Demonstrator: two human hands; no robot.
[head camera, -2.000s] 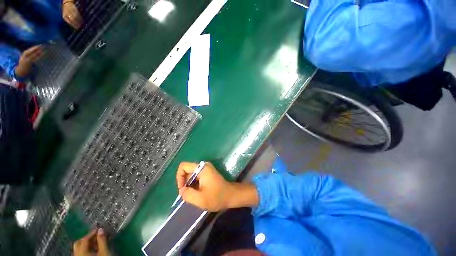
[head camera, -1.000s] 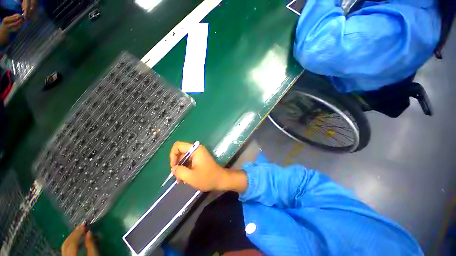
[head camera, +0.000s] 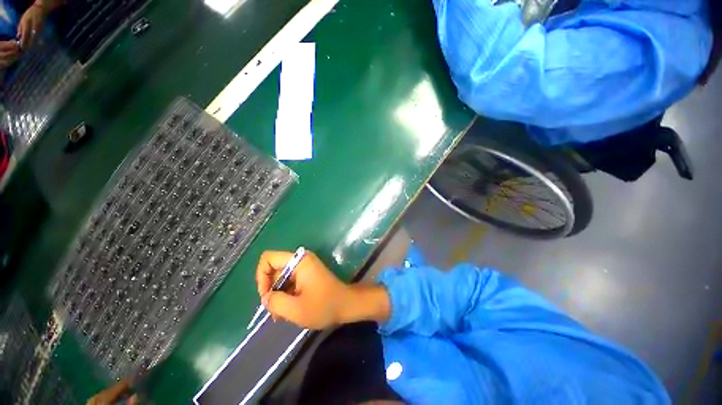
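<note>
My right hand (head camera: 299, 289) holds silver tweezers (head camera: 286, 270) like a pen, the tip pointing down and left, over the upper end of the dark adhesive sheet. The dark sheet (head camera: 253, 368) with a white border lies along the bench's near edge, its lower end cut off by the picture. A clear blister tray (head camera: 170, 237) with rows of small dark, shiny parts lies left of my right hand. My left hand (head camera: 115, 391) is at the tray's lower corner, mostly cut off by the bottom edge; whether it holds anything cannot be told.
A white paper slip (head camera: 295, 101) lies beyond the tray, beside a pale strip (head camera: 265, 59). A person in a blue smock (head camera: 578, 63) sits at the right by a wheelchair wheel (head camera: 514, 190). Another person's hands (head camera: 30, 24) show at top left. A small dark object (head camera: 77, 136) lies left of the tray.
The view has shifted over the bench. My right hand keeps its grip on the tweezers near the sheet's upper end. My left hand has sunk lower and shows less.
</note>
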